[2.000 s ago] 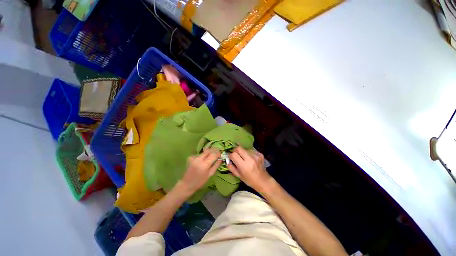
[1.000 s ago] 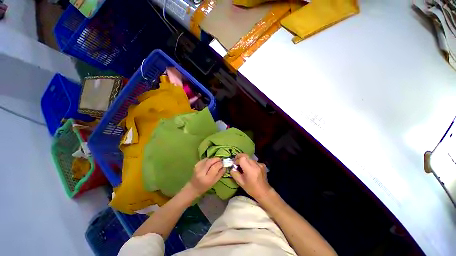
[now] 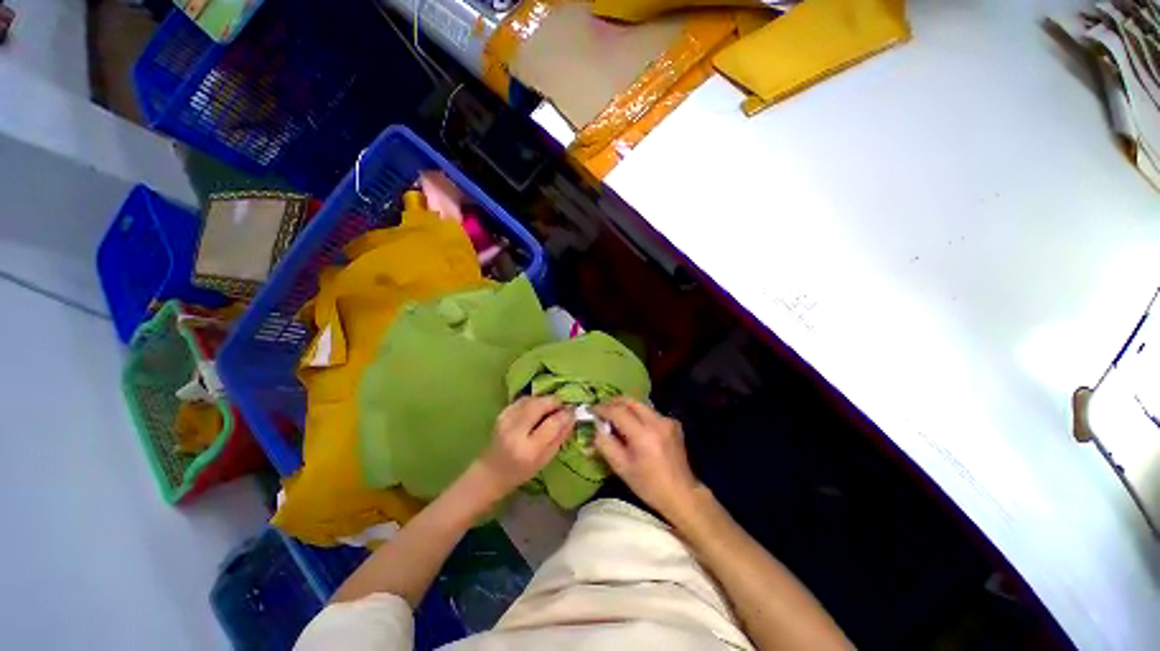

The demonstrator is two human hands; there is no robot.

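Observation:
A green garment (image 3: 439,382) lies spread over mustard cloth on the left and is bunched up in front of my lap. My left hand (image 3: 532,439) and my right hand (image 3: 642,448) meet over the bunched part. A small pale item (image 3: 585,413) is pinched between the fingertips of both hands. What it is cannot be told; the fingers partly hide it.
Mustard cloth (image 3: 333,439) hangs over a blue plastic crate (image 3: 388,143). A green basket (image 3: 150,420) and blue baskets stand by the wall. The white table (image 3: 878,242) is on the right, with taped cardboard (image 3: 585,64), mustard pieces (image 3: 814,51) and stacked pale pieces (image 3: 1126,89).
The view has shifted slightly, and the table and baskets sit a little differently. Both hands stay over the bunched green cloth, with small finger movements around the pale item.

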